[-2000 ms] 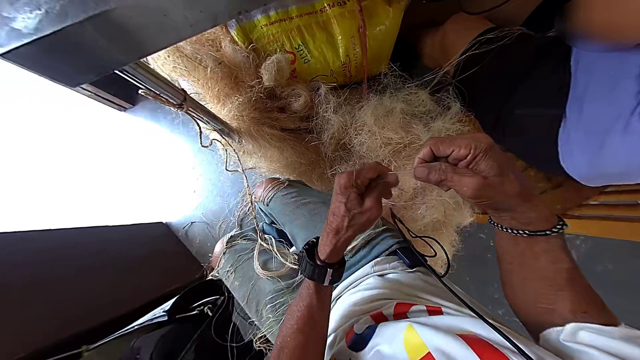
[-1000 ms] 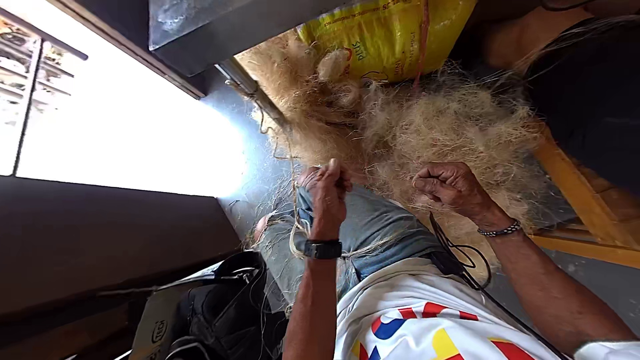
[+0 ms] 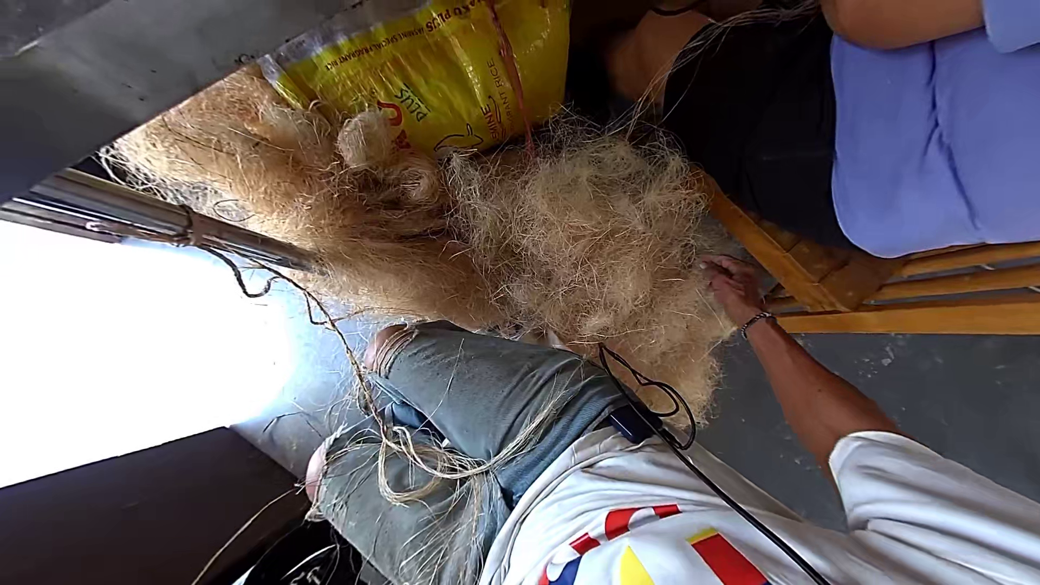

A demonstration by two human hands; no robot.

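Observation:
My right hand (image 3: 733,284) reaches to the right edge of a big loose heap of pale plant fibre (image 3: 601,244); its fingertips are at the strands, and whether they grip any cannot be told. My left hand is out of view. Browner, combed-looking fibre (image 3: 325,203) lies left of the heap. A twisted fibre cord (image 3: 349,349) is tied around a metal pole (image 3: 179,219) and runs down to my lap, where loose strands (image 3: 439,467) rest across my jeans.
A yellow rice sack (image 3: 439,73) stands behind the fibre. At the upper right a person in blue (image 3: 934,154) sits on a wooden chair (image 3: 910,317). A grey metal surface (image 3: 146,73) juts in at the upper left. A black cable (image 3: 715,487) crosses my shirt.
My right hand has moved away from in front of me to the right side of the fibre heap. My left hand, raised over my lap before, has left the view.

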